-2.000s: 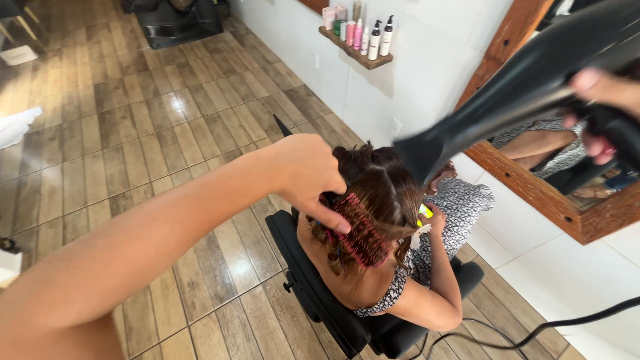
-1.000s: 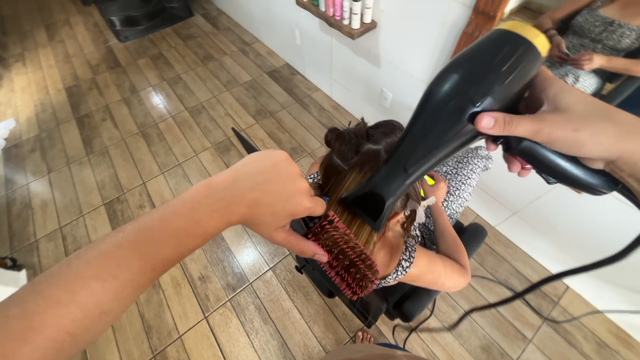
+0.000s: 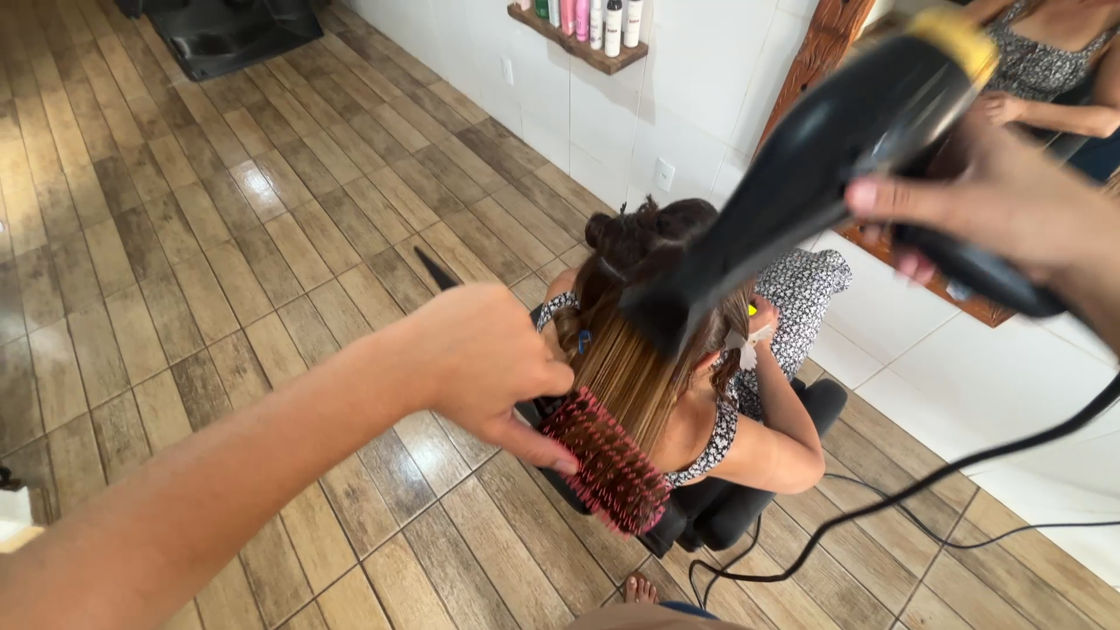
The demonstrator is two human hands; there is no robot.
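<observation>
My left hand grips a round hairbrush with pink bristles; the brush lies at the lower ends of a seated person's long brown hair. A dark pointed tip sticks out behind that hand. My right hand holds a black hair dryer with a gold rear ring, its flat nozzle against or just over the hair above the brush. Dark hair is gathered up on the crown. A small blue item shows beside the hair. The seated person wears a patterned dress.
A black salon chair holds the person. The dryer's black cord loops at the right down to the tiled floor. A wooden shelf bears several bottles. A wood-framed mirror hangs on the white wall; a black basin-like object stands far back.
The brush has moved down the hair to its ends, the strands now drawn straight. The dryer has swung from the right over the back of the head. The view has shifted.
</observation>
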